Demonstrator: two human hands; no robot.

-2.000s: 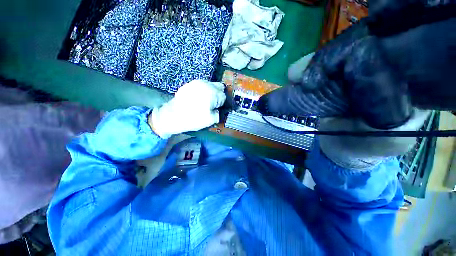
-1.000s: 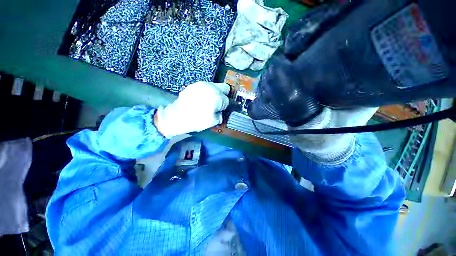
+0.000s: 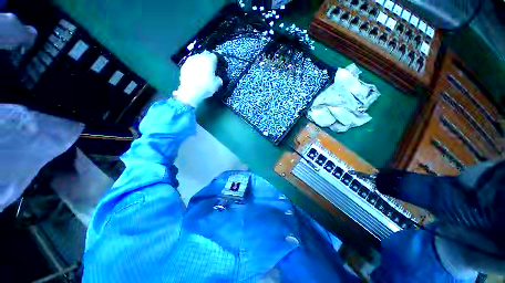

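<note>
The silvery heat sink (image 3: 343, 196) lies in an orange-brown jig (image 3: 315, 135), with a row of small black components (image 3: 354, 185) along it. My right hand (image 3: 459, 255), gloved and mostly hidden behind the tool, grips the dark electric screwdriver (image 3: 437, 193). Its nose is over the right half of the component row; whether it touches is unclear. My left hand (image 3: 199, 78), in a white glove with dark fingertips, is at the left edge of the tray of screws (image 3: 277, 91). Its fingertips blend into the dark tray, so any held screw cannot be made out.
A crumpled off-white cloth (image 3: 346, 99) lies between the screws and a brown component tray (image 3: 376, 36). Orange-brown component boards (image 3: 470, 110) are at the right. Small white pieces (image 3: 282, 25) lie behind the screws. A dark rack-like object (image 3: 83, 72) and pale cloth are at the left.
My left hand has left the heat sink and moved to the screws. The screwdriver has moved right along the row, uncovering most components. The view has shifted, showing more trays behind.
</note>
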